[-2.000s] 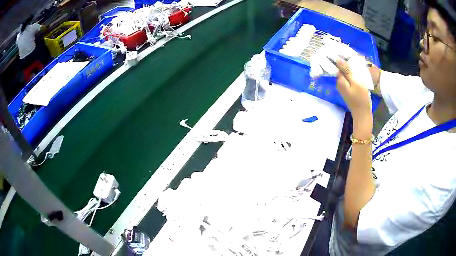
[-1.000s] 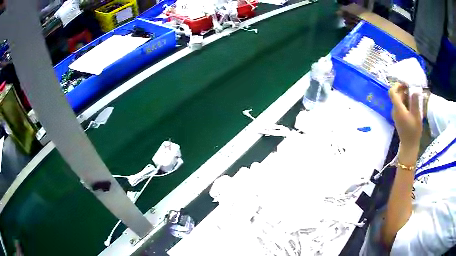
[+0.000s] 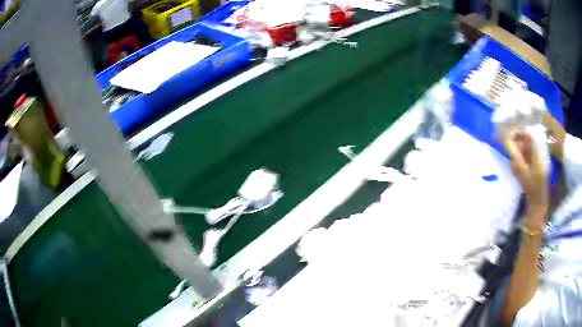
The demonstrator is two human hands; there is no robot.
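Observation:
Neither of my hands is in the picture. A white charger (image 3: pixel 259 186) with its white cable (image 3: pixel 224 209) lies on the green conveyor belt (image 3: pixel 306 121), left of the middle of the view. Another flat white piece (image 3: pixel 155 146) lies near the belt's far edge. A small white connector end (image 3: pixel 348 151) rests by the near rail. The view is blurred.
A grey post (image 3: pixel 115 153) crosses the left side. Beyond the near rail (image 3: pixel 287 233) lies a bright white pile (image 3: pixel 395 243) on a table. A person's hand (image 3: pixel 526 156) holds white parts by a blue bin (image 3: pixel 475 118). More bins stand along the far side.
The view has swung left, so the belt, charger and table appear farther right. The other person still holds white parts near the blue bin.

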